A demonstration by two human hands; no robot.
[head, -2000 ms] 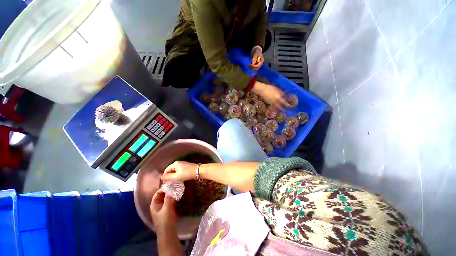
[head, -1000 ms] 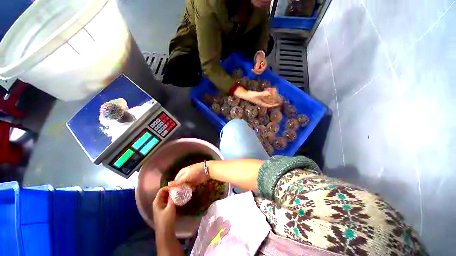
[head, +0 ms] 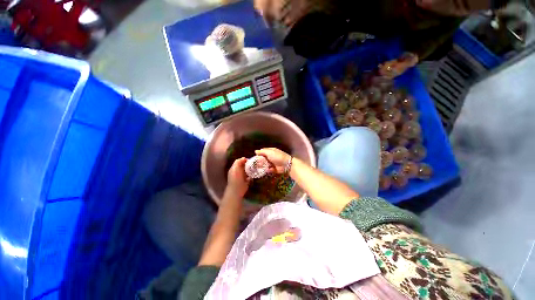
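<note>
A clear, bumpy ball shell [head: 257,167] is held between both hands over the pink basin [head: 212,153]. My left hand [head: 237,176] grips its left side. My right hand [head: 276,159], with a bracelet at the wrist, grips its right side. Dark multicoloured beads [head: 274,190] lie in the basin below and behind the hands. The fingertips are small and partly blurred. Whether beads are inside the ball cannot be told.
A digital scale [head: 239,96] with one ball [head: 226,38] on its platform stands beyond the basin. A blue tray [head: 437,137] of filled balls [head: 387,129] is at the right, with another person's hand [head: 399,64] over it. Blue crates [head: 79,140] stand at the left.
The view has swung left, so the basin, scale and tray appear further right and the crates show larger. Both hands still hold the ball over the basin. The white tub has left the view.
</note>
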